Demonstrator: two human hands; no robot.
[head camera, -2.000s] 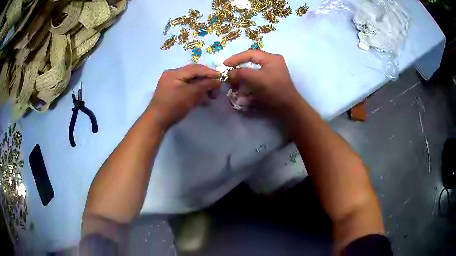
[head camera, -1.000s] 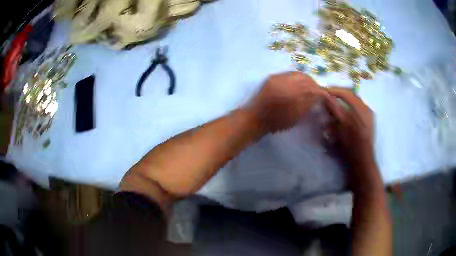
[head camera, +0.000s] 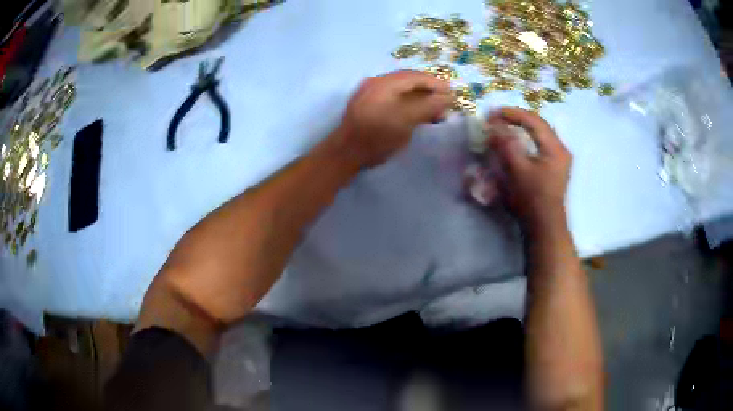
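Note:
A heap of gold ornaments lies beyond my hands, with a few turquoise spots at its near left side. My left hand is at the heap's near left edge, its fingers bent together beside a gold piece; blur hides whether it grips it. My right hand is to the right, fingers curled, with white wrapping at its fingertips. A blurred pinkish-white scrap shows just below them. The two hands are apart.
Black-handled pliers lie spread open at left, beside a black smartphone. A second metal heap is at far left. Beige woven strips lie upper left. A clear plastic bag is at the right, near the pale cloth's edge.
The view swung left, then slightly back. My hands were together around a small piece; now they are apart, the left one by the heap's edge, the right one with white wrapping at its fingers.

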